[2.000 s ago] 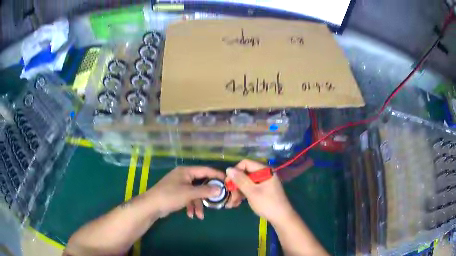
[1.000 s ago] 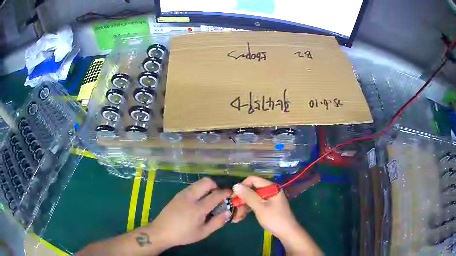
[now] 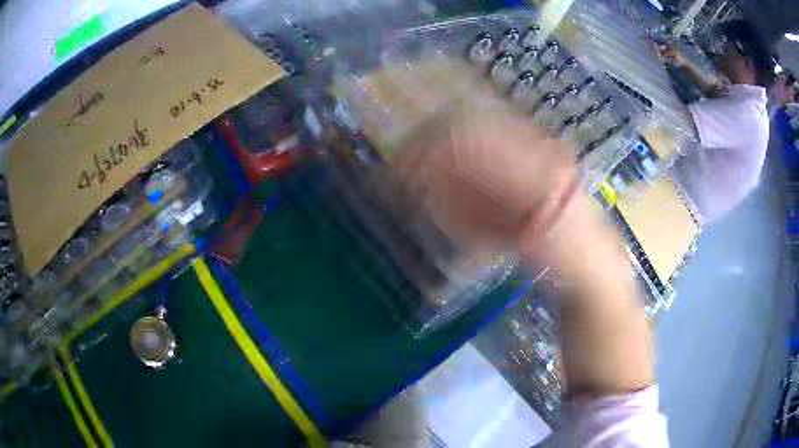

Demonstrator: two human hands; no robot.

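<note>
A brass-coloured round piece with a pale centre lies on the green mat at lower left, with a thin blue lead above it. My right hand is strongly blurred over a tray stack at the centre right, its forearm coming up from the lower right. Blur hides its fingers and whether it holds anything. My left hand is out of the picture. No test probe can be made out.
A cardboard sheet with handwriting covers trays at left, before a monitor. A tray of round components stands behind my hand. A person is at upper right. Red clip at the mat's rear.
The view has swung right. My hands no longer work together on the round component; my right hand is over the right-hand stack and my left hand has left the picture. The brass-coloured piece now shows.
</note>
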